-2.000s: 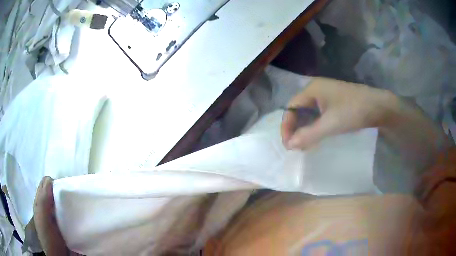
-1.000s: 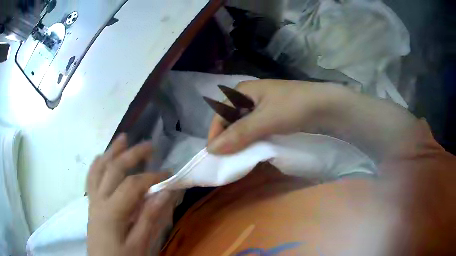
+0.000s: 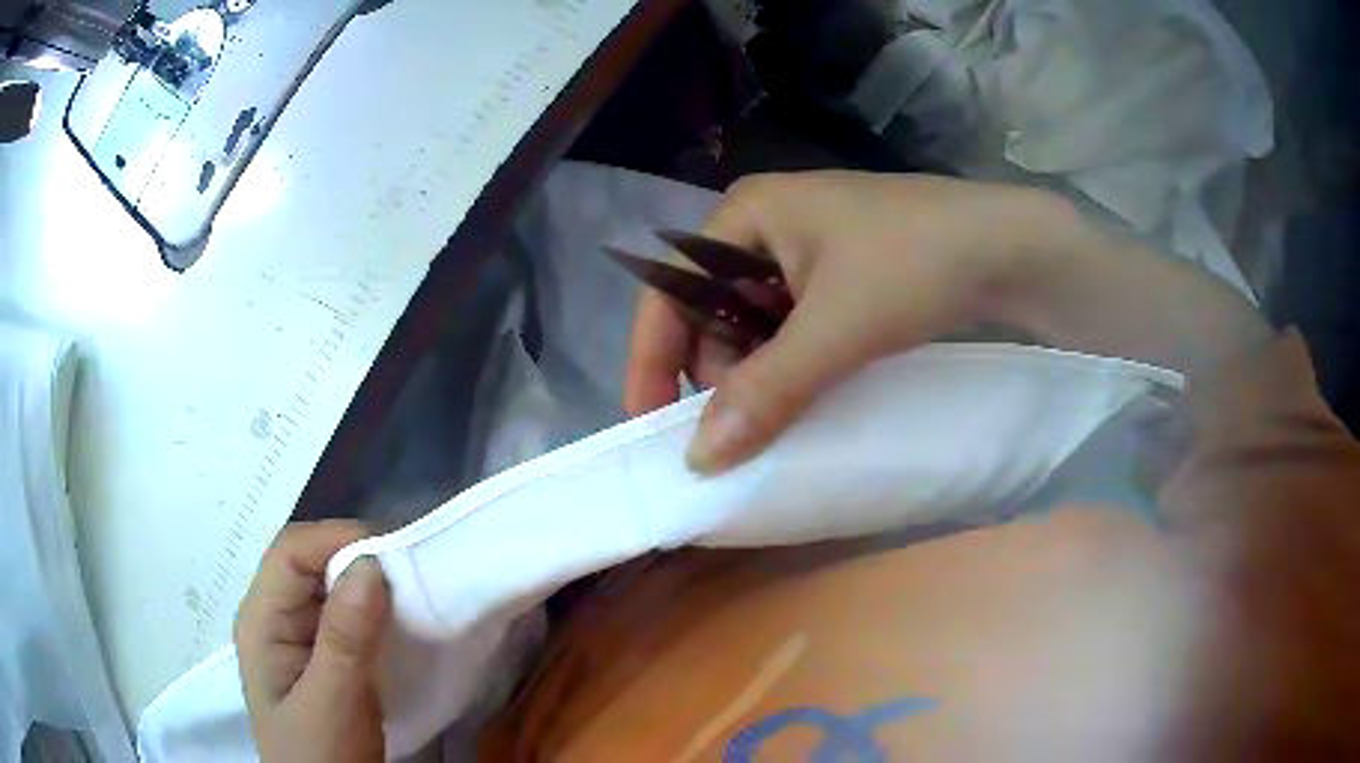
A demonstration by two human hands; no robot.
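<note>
A white fabric panel (image 3: 597, 485) stretches between my hands over my lap, with its stitched hem edge (image 3: 515, 480) facing up. My left hand (image 3: 321, 634) pinches the hem at its left end. My right hand (image 3: 835, 298) pinches the same edge further right, between thumb and a finger. It also holds dark thread snips (image 3: 716, 283) in the palm, with the two pointed blades apart and directed up and left, off the cloth.
The pale machine table (image 3: 298, 343) has ruler marks along its dark front edge. The needle plate (image 3: 149, 127) is at the upper left. White cloth (image 3: 38, 522) lies at the left edge. More white pieces (image 3: 1104, 97) are heaped at the upper right.
My left hand has come in from the lower left and now grips the hem. The snips have come into view in my right hand. The camera view has shifted, moving the machine further left.
</note>
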